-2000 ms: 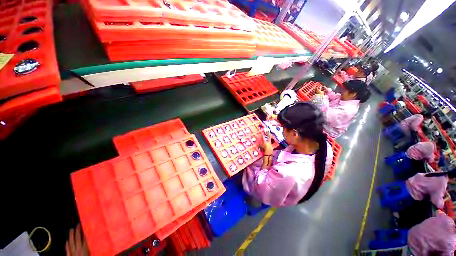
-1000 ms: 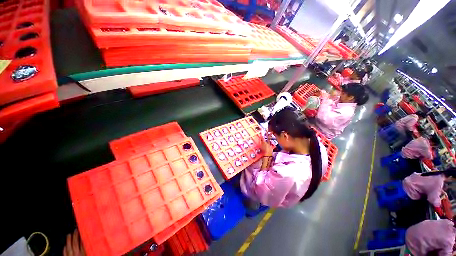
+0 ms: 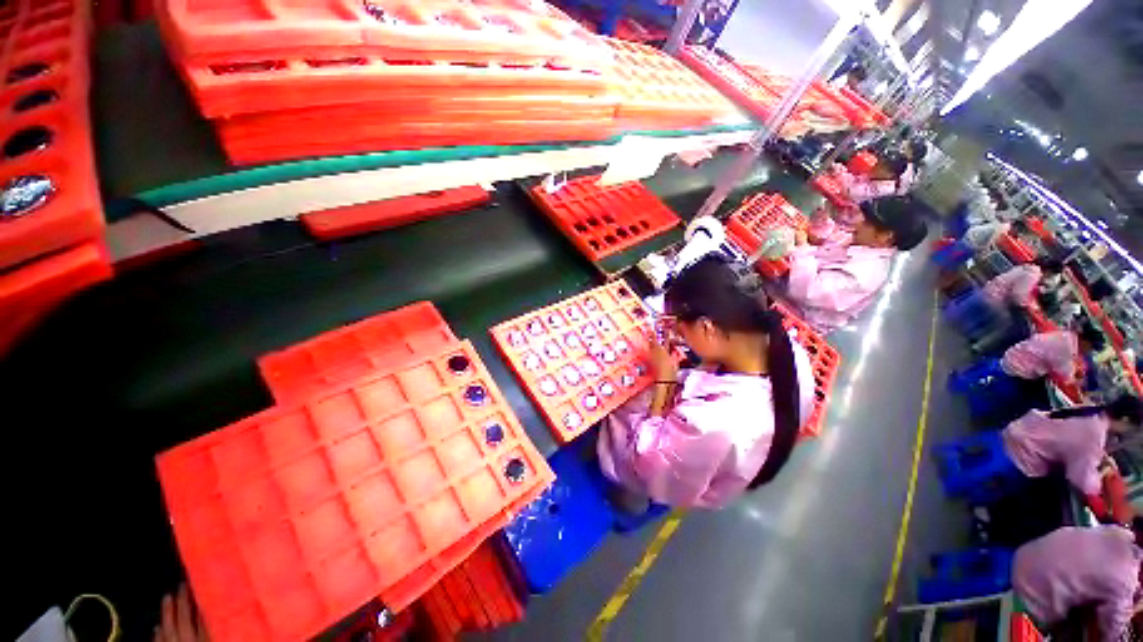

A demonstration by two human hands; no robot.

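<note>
An orange-red compartment tray [image 3: 339, 502] lies nearest in front of me, tilted in the view. Several dark round parts [image 3: 475, 394] sit in the pockets along its right end; its other pockets look empty. Another tray [image 3: 357, 355] shows from under its far edge, and another edge shows below its near right side. My left hand [image 3: 179, 617] is at the bottom left, beside the tray's lower left corner. Only its fingertips show, cut off by the frame edge, so its hold cannot be told. My right hand is not in view.
A seated person in pink [image 3: 702, 426] works at a tray of silvery round parts [image 3: 579, 355] to the right. A blue stool [image 3: 560, 524] and upright trays [image 3: 466, 607] are below. Stacked trays [image 3: 414, 119] fill the raised shelf. A yellow ring [image 3: 95, 615] lies bottom left.
The whole view has shifted slightly, so the trays sit a little further left. The neighbour's head and arm have moved slightly. My hand and the near tray look otherwise the same.
</note>
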